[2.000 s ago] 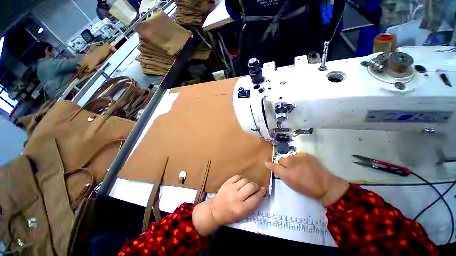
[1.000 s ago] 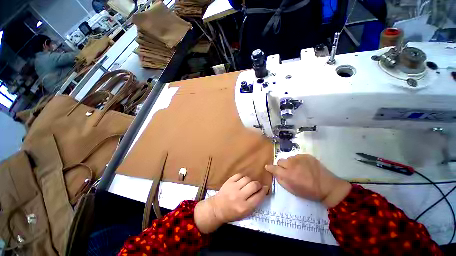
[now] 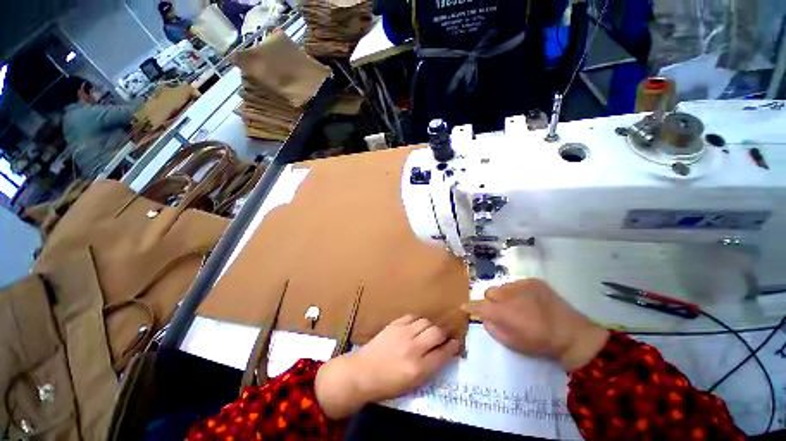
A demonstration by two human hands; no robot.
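Observation:
A tan bag body panel [image 3: 345, 224] lies flat on the white machine table, its right edge under the presser foot and needle [image 3: 484, 258] of the sewing machine [image 3: 603, 189]. Brown bag handles [image 3: 270, 332] and a silvery-white clasp [image 3: 312, 313] show at its near edge. My left hand [image 3: 401, 355] rests on the panel's near right corner, its fingers curled on the fabric. My right hand [image 3: 530, 319] pinches the panel's right edge just in front of the needle. The fingertips partly hide the corner.
Red-and-black snips [image 3: 651, 299] lie on the machine bed. Piled tan bags [image 3: 129, 250] lie left, beyond a dark table edge. Stacked cut pieces [image 3: 276, 86] sit on the far bench. A person in a dark apron [image 3: 470, 60] stands behind the machine; another person [image 3: 95, 125] sits far left.
The view has shifted a little. Both hands and the panel's near right corner sit slightly farther from the needle, towards me. Both hands still hold the panel.

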